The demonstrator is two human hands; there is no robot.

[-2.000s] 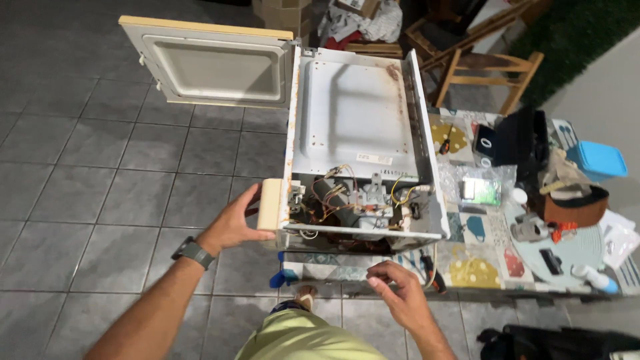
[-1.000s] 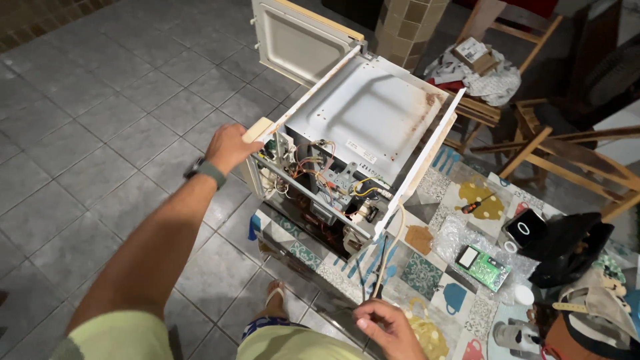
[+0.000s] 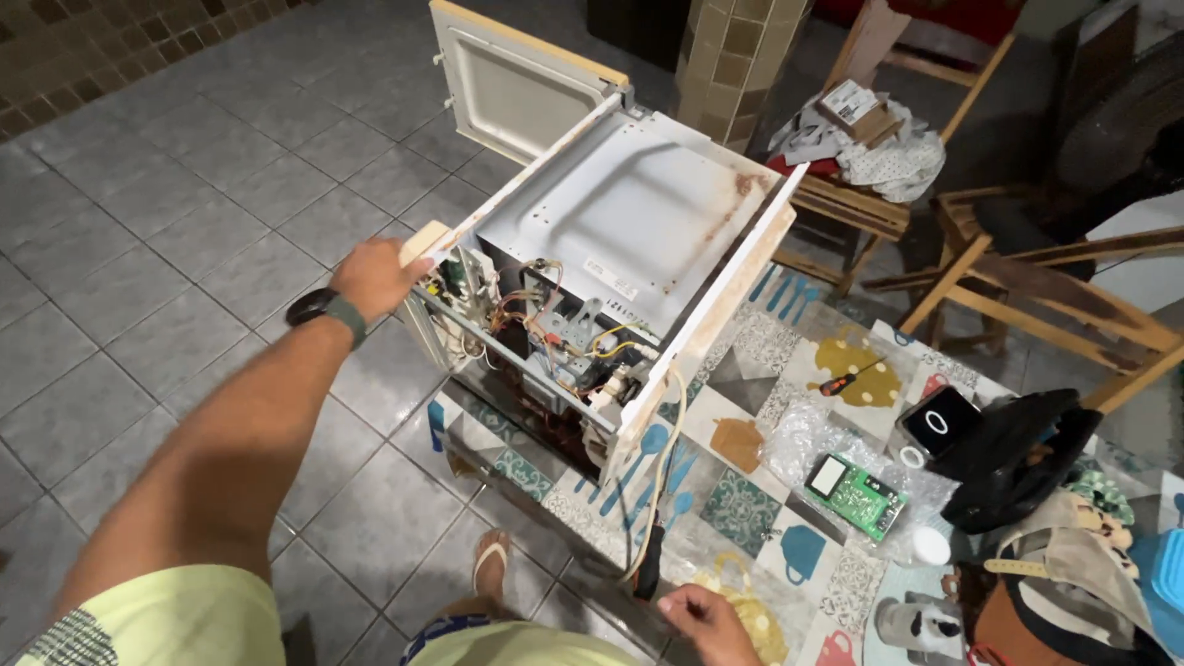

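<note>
A microwave oven without its outer cover (image 3: pixel 638 213) sits on the table, its door (image 3: pixel 523 79) swung wide at the far side. Wires and electrical parts (image 3: pixel 564 342) are exposed in its near compartment. My left hand (image 3: pixel 375 282) grips the cream-coloured front panel edge (image 3: pixel 425 242) at the oven's left corner. Near the table's front edge is my right hand (image 3: pixel 708 624), fingers partly curled, with nothing seen in it. Just left of it lies a dark-handled screwdriver (image 3: pixel 649 562), beside the oven's pale power cord (image 3: pixel 668 462).
On the patterned tablecloth (image 3: pixel 740 509) lie a green circuit board (image 3: pixel 856 495) on bubble wrap, an orange-and-black screwdriver (image 3: pixel 839 385), a smartphone (image 3: pixel 939 421), a black bag (image 3: pixel 1027 462) and a cap (image 3: pixel 1045 601). Wooden chairs (image 3: pixel 1064 305) stand behind; one carries a cardboard box (image 3: pixel 860 111) and cloth.
The view has swung right since two seconds ago. My left hand stays on the oven's left front corner; my right hand remains off the oven.
</note>
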